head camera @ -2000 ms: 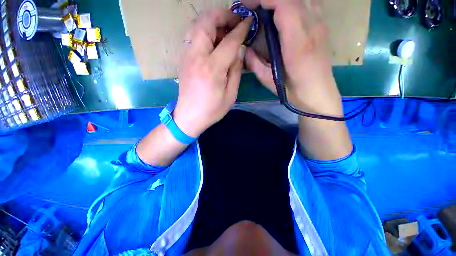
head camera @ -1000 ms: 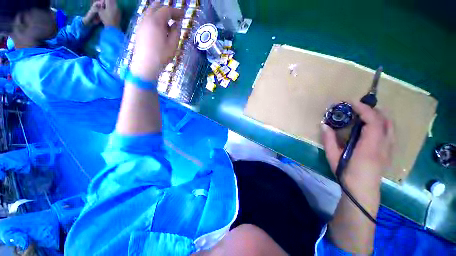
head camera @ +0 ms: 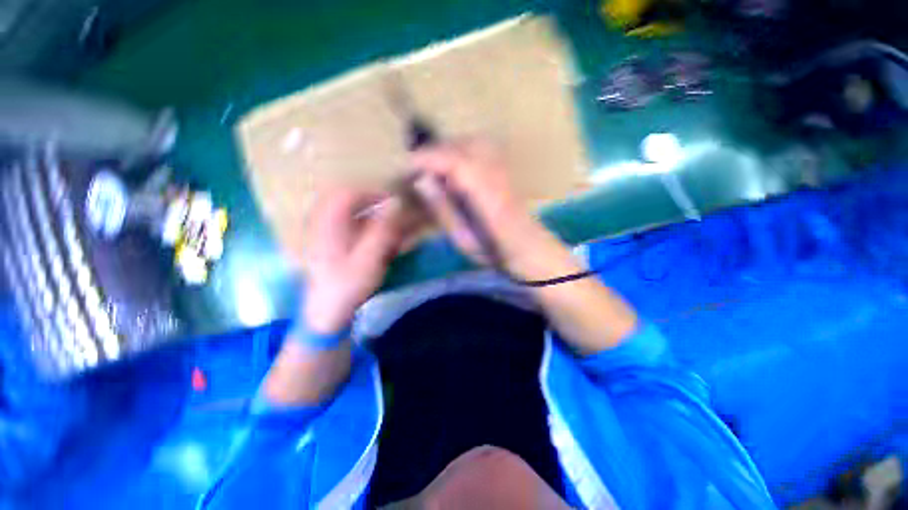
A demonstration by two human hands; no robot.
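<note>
The view is blurred. My right hand (head camera: 478, 194) is closed around the soldering iron (head camera: 420, 134), its tip pointing up and away over the cardboard mat (head camera: 518, 100). The black cord runs back over my right wrist. My left hand (head camera: 343, 244) is close beside it, over the mat's near edge. A small silvery piece (head camera: 374, 207) shows at its fingertips; blur hides what it is. A dark shape lies between the hands; I cannot tell if it is the round housing. Loose batteries (head camera: 199, 234) lie at left.
The wire spool (head camera: 107, 203) and the blister tray (head camera: 60, 259) are at far left. A small white part (head camera: 294, 139) lies on the mat. Two dark round housings (head camera: 657, 80) are at upper right, near a yellow item (head camera: 637, 14). A round white part (head camera: 661, 149) is at right.
My left hand has come back from the blister tray to beside my right hand. The right hand still holds the iron. The camera view has turned, and the neighbouring worker is out of view.
</note>
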